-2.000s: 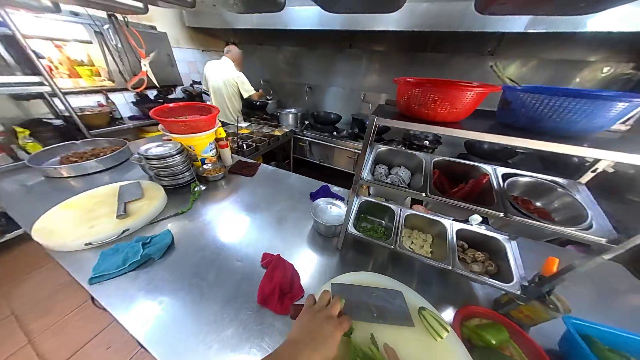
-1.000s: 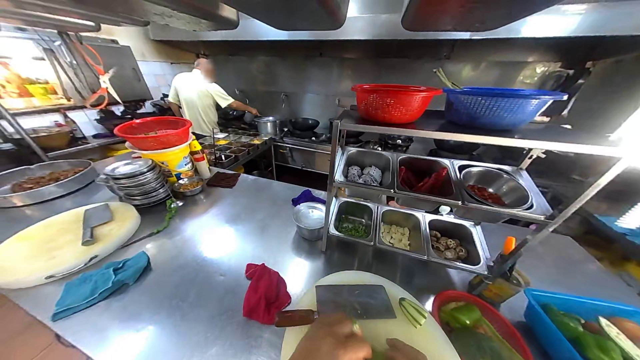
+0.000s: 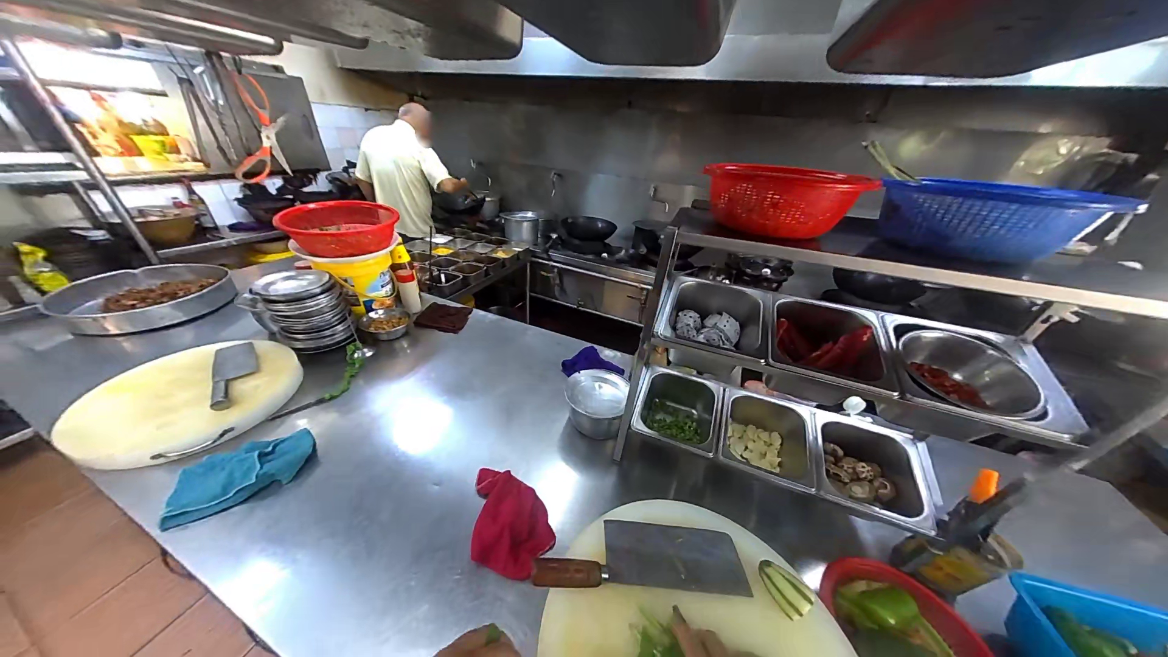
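Observation:
At the bottom edge, my left hand (image 3: 479,642) is mostly cut off, beside the round cutting board (image 3: 575,620), with a small green bit at its fingers. The fingers of my right hand (image 3: 707,642) are over the board, touching cut leafy greens (image 3: 654,636); its grip is partly hidden. A cleaver (image 3: 677,557) lies flat across the board's far part, its wooden handle pointing left past the rim. Cut green vegetable pieces (image 3: 786,589) lie at the board's right edge. A crumpled red cloth (image 3: 513,525) sits on the steel counter by the handle.
Steel food pans (image 3: 769,444) stand beyond the board under a shelf with colanders (image 3: 789,201). A red bowl (image 3: 899,607) and blue basket (image 3: 1081,620) are right. Left are a teal cloth (image 3: 239,476) and another board with a cleaver (image 3: 233,365). A person (image 3: 399,173) stands at the stove.
My left hand has moved left, away from the cleaver handle and off the board to the bottom edge. The cleaver stays on the board.

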